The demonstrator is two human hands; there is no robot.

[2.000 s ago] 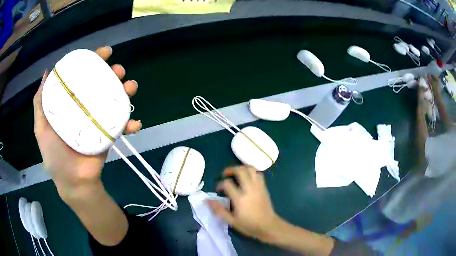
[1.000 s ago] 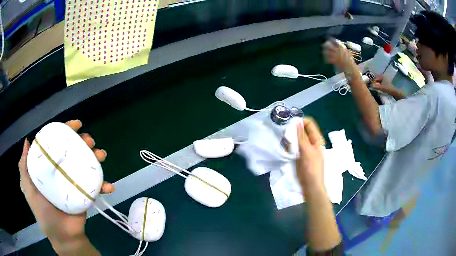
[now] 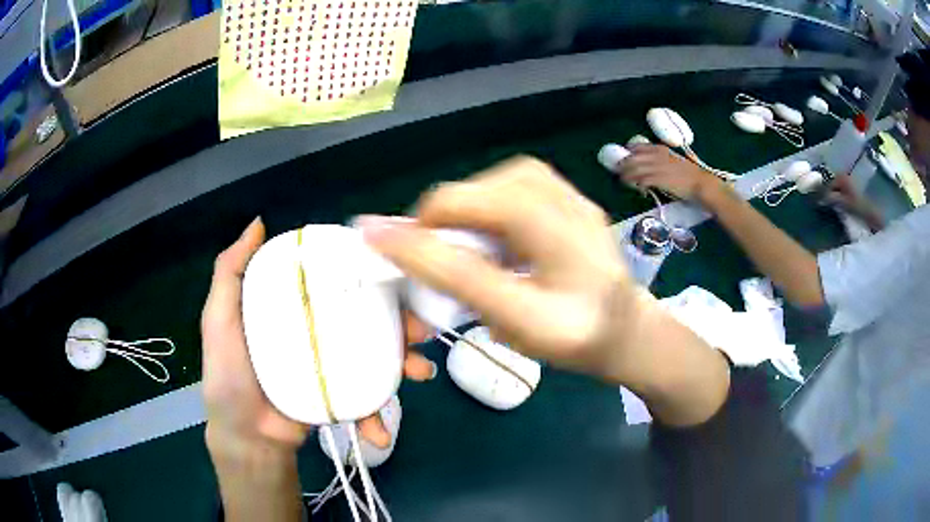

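Note:
My left hand [image 3: 240, 347] holds a white oval unit [image 3: 352, 326] upright, its gold seam line running down the shell and its doubled white cord hanging from the bottom. My right hand [image 3: 530, 270] is blurred. It pinches a bunched white cloth [image 3: 449, 267] at the unit's upper right side, and the fingers hide part of it. Another white unit [image 3: 494, 369] with a gold line lies on the green surface behind my right hand. A further unit [image 3: 385, 433] is partly hidden below my left hand.
The solvent bottle [image 3: 644, 245] stands by white wipes [image 3: 729, 324]. A person [image 3: 867, 296] at the right reaches to units on the belt. A dotted sheet [image 3: 316, 61] hangs in front. A corded unit [image 3: 87, 345] lies at left. A white cord loop hangs upper left.
My right hand has come from the bottle area leftward to the held unit, with the cloth. The held unit now appears further right in view. The other person's arm reaches lower over the belt.

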